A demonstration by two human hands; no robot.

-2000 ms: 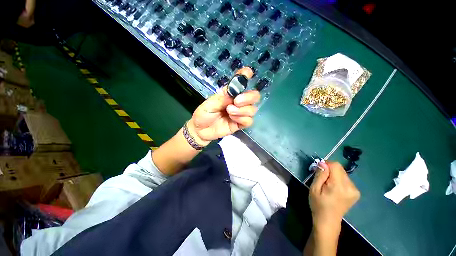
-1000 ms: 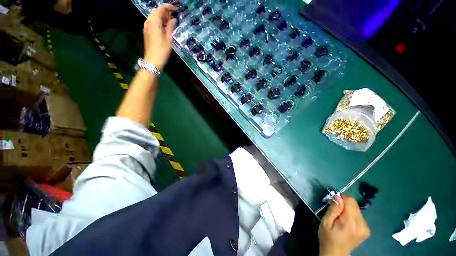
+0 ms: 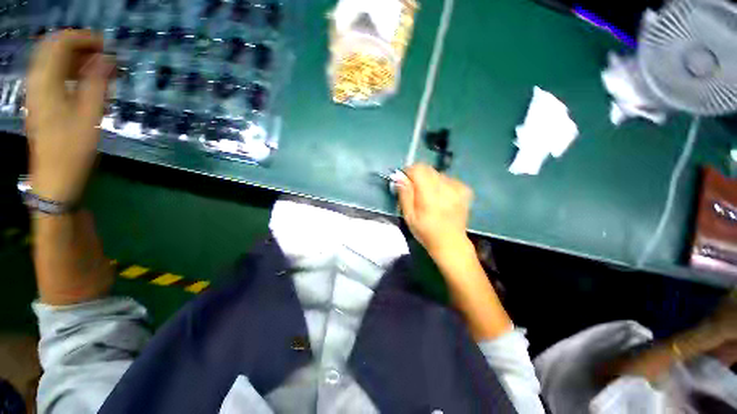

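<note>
The clear blister tray [image 3: 190, 121] with rows of black units lies at the upper left. My left hand [image 3: 69, 105] is blurred over the tray's left part, fingers curled; whether it holds a unit cannot be told. My right hand [image 3: 436, 202] rests closed at the bench's near edge, gripping a small tool [image 3: 393, 178] with a white part at the fingertips; its tip is blurred. The parts bag [image 3: 365, 74] with gold pieces lies at the top middle. Loose black units [image 3: 439, 141] lie just beyond my right hand.
A pale strip [image 3: 428, 85] crosses the green bench [image 3: 339, 145]. A white paper scrap [image 3: 543, 132] lies to the right. A white fan [image 3: 699, 57] stands at the upper right over crumpled white material. A reddish-brown box [image 3: 715, 218] is at the right edge. Another person's arm [image 3: 687, 348] is at the lower right.
The view has turned to the right, bringing in the fan, box and another person. My left hand stays over the tray, its fingers more curled. My right hand still holds the tool beside the strip.
</note>
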